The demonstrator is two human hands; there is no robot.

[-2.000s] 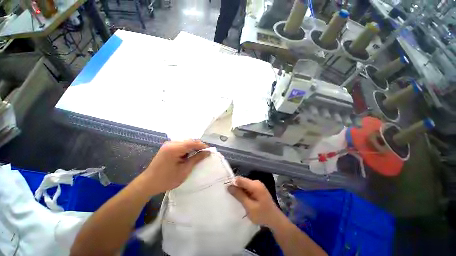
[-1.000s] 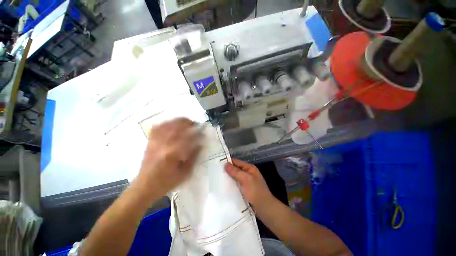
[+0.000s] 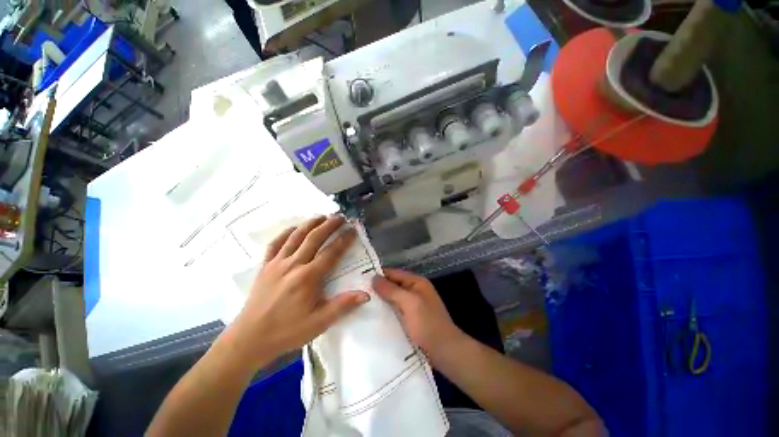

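A white garment panel (image 3: 376, 375) with dark stitch lines runs from the needle area (image 3: 348, 209) of the overlock machine (image 3: 318, 154) down over the table edge towards my lap. My left hand (image 3: 295, 277) lies flat on its upper part, fingers spread close to the needle area. My right hand (image 3: 410, 303) holds the panel's right edge between thumb and fingers, below the machine. The panel's top end is at the presser foot, which is too small to see clearly.
White pieces (image 3: 162, 247) lie spread left of the machine. Tension knobs (image 3: 457, 132) line its front. An orange-red disc (image 3: 581, 94) and red-clipped rods (image 3: 510, 203) are at right. Yellow-handled scissors (image 3: 699, 348) lie on the right blue bin (image 3: 598, 341). A folded bundle (image 3: 51, 405) stands lower left.
The panel has gone from being held up over my lap to lying at the needle area. My left hand, blurred a second ago, now rests flat on it. The view has turned towards the machine.
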